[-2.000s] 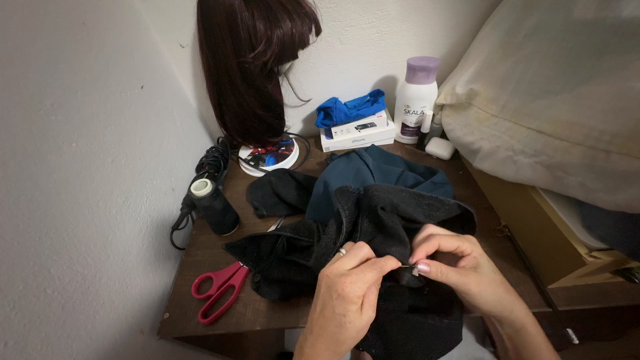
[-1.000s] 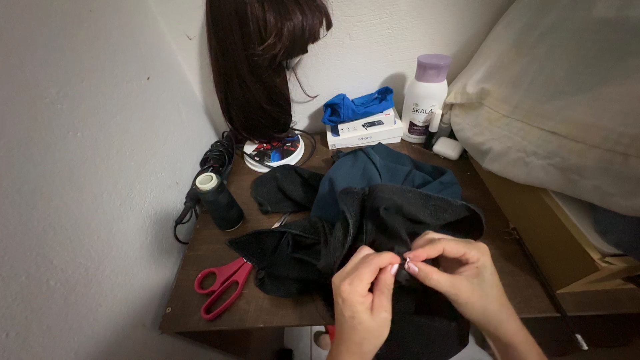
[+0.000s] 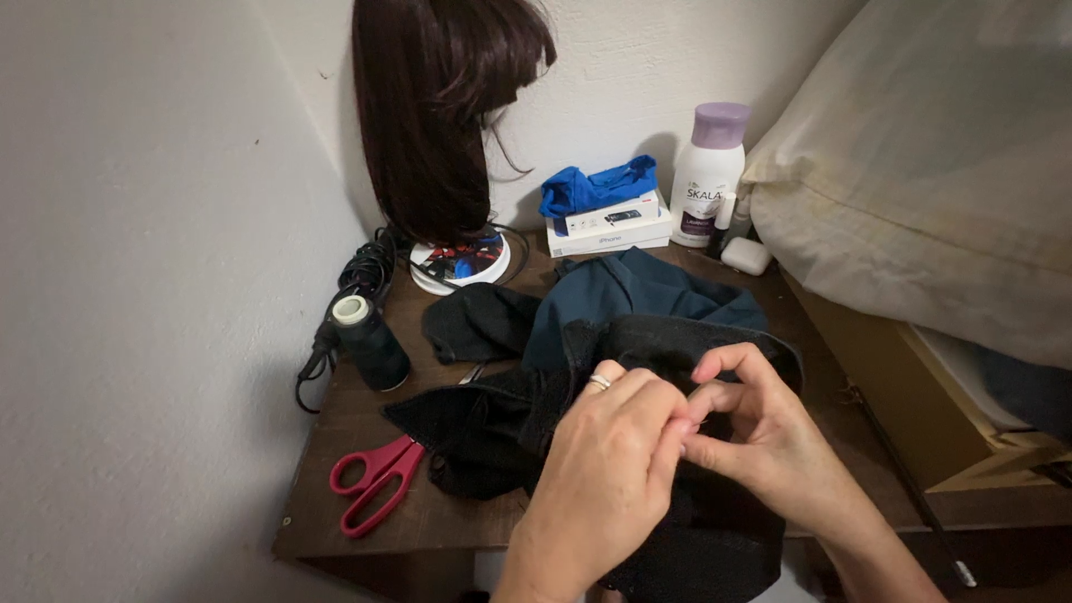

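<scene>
Over a heap of black fabric (image 3: 494,410), my left hand (image 3: 615,461) has thumb and index finger pinched together, a ring on one finger. My right hand (image 3: 754,435) meets it at the fingertips, its other fingers curled and lifted. Whatever small thing lies between the fingertips is too hidden to name. Dark teal cloth (image 3: 645,289) lies behind the black fabric. Red-handled scissors (image 3: 381,486) rest at the left, their blades partly under the fabric. A cone of dark thread (image 3: 373,352) stands behind the scissors.
A dark wig (image 3: 427,117) hangs above a round white container (image 3: 461,260) at the back. Coiled black cable (image 3: 368,268) lies by the left wall. Blue cloth (image 3: 599,186) tops white boxes (image 3: 611,234). Beside them are a lotion bottle (image 3: 708,180) and small white case (image 3: 745,255). Pale fabric (image 3: 921,167) bulges at right.
My hands stay together at the fingertips, but their pose has shifted: the left hand now shows more of its back. The scissors, thread cone and cloths have stayed in place.
</scene>
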